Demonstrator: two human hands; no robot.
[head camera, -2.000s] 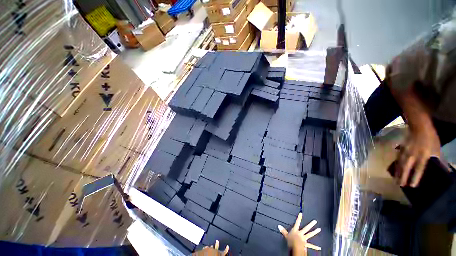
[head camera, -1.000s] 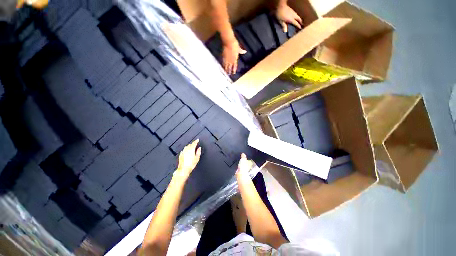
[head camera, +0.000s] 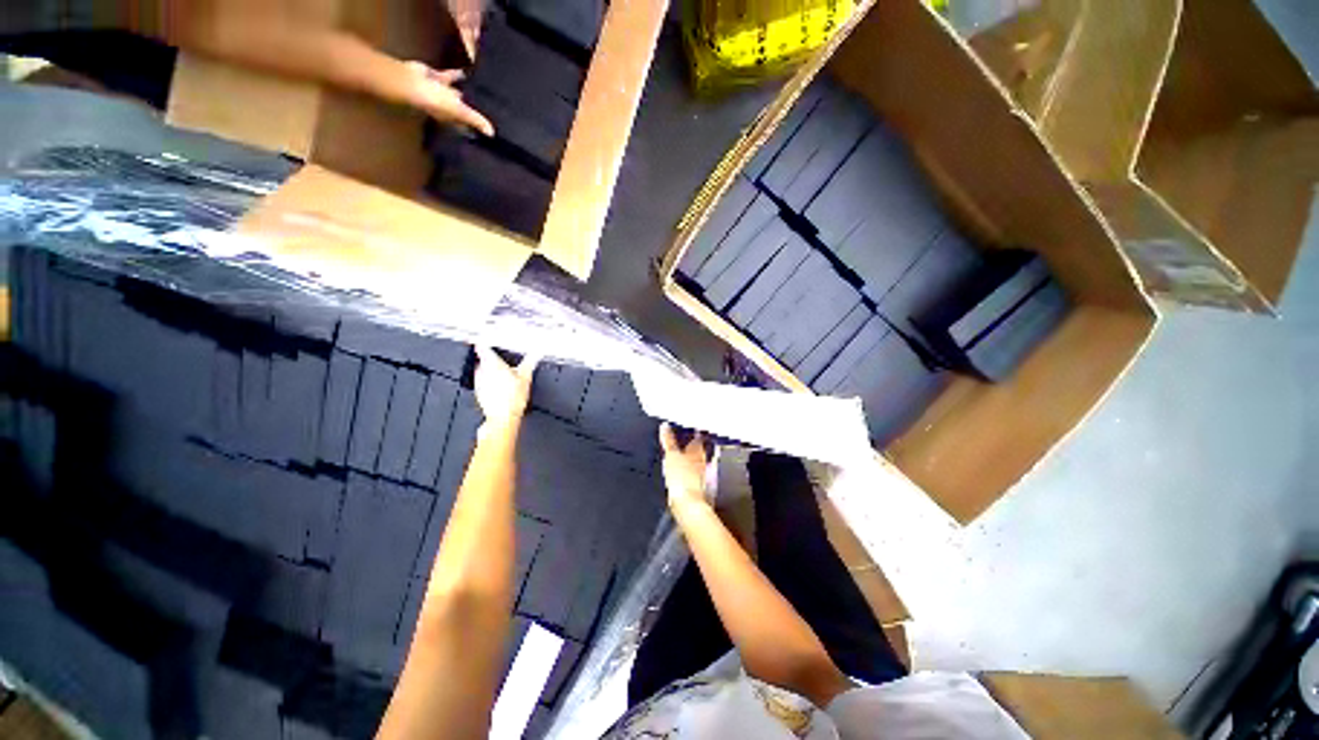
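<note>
Dark rectangular blocks (head camera: 391, 542) lie packed in rows in the film-wrapped bulk container. My left hand (head camera: 504, 388) touches the blocks near the container's upper rim. My right hand (head camera: 687, 470) is at the corner beside a white strip (head camera: 760, 419), with its fingertips against dark blocks. A short row of blocks (head camera: 586, 405) lies between my hands; whether they grip it is unclear. The white strip reaches from the container corner to the packing carton (head camera: 1034, 412). That open carton holds rows of dark blocks (head camera: 825, 217), with a few tilted blocks (head camera: 1005, 318) at its right side.
Another person's hand (head camera: 449, 101) is over dark blocks in a second carton (head camera: 586, 159). Clear film (head camera: 159, 217) covers the container rim. A yellow-printed package (head camera: 752, 36) and an open brown carton (head camera: 1230, 130) stand beyond. A black object (head camera: 1273, 665) is at the lower right.
The view has turned and the packing carton appears nearer. My left hand has moved from over the block tops to near the upper rim. My right hand is now beside the white strip.
</note>
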